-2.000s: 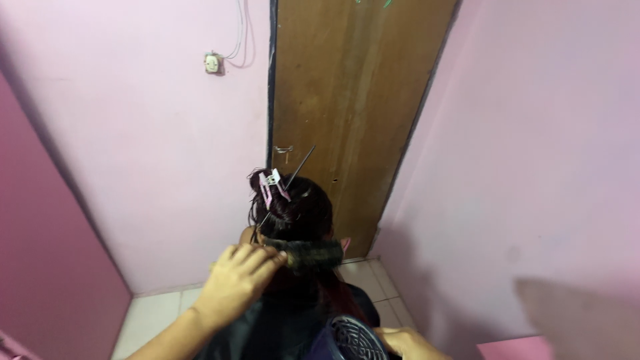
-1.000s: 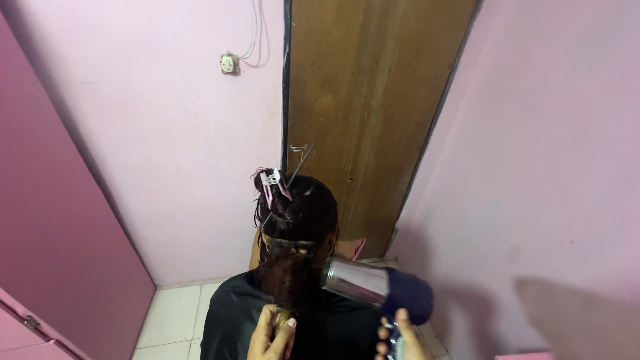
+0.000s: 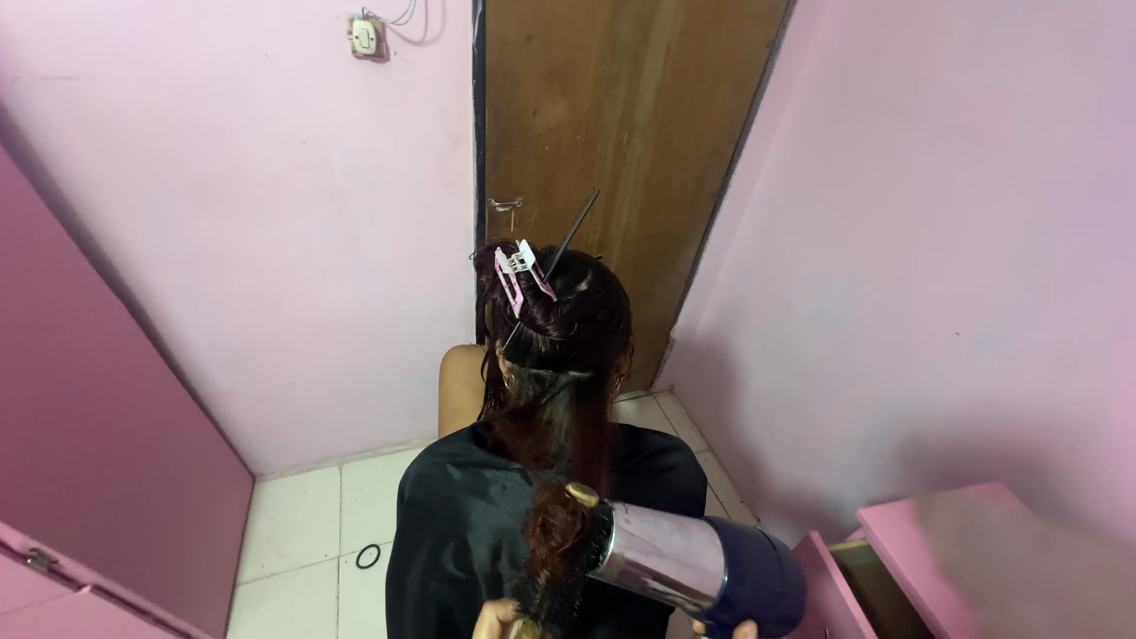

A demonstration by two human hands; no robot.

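A seated person in a black cape [image 3: 461, 524] has their back to me, with dark reddish hair [image 3: 577, 319] pinned up by a pink and white claw clip [image 3: 524, 271]. A thin dark stick [image 3: 575, 229] pokes out of the pinned hair. At the bottom edge my left hand [image 3: 497, 619] grips a round hairbrush [image 3: 552, 603], and the lower hair is wound around its bristles. My right hand [image 3: 729, 630], mostly cut off by the frame, holds a blue and silver hair dryer [image 3: 701, 564], its nozzle against the brush and hair.
A brown wooden door [image 3: 621, 115] stands beyond the person, between pink walls. A pink cabinet [image 3: 98, 373] is at the left. An open pink drawer [image 3: 852, 586] is at the lower right. A black ring-shaped band [image 3: 367, 556] lies on the tiled floor.
Two seconds ago the brush was across the back of the head; now it is lower, at the hair's ends. The dryer has moved left to the brush since a second ago.
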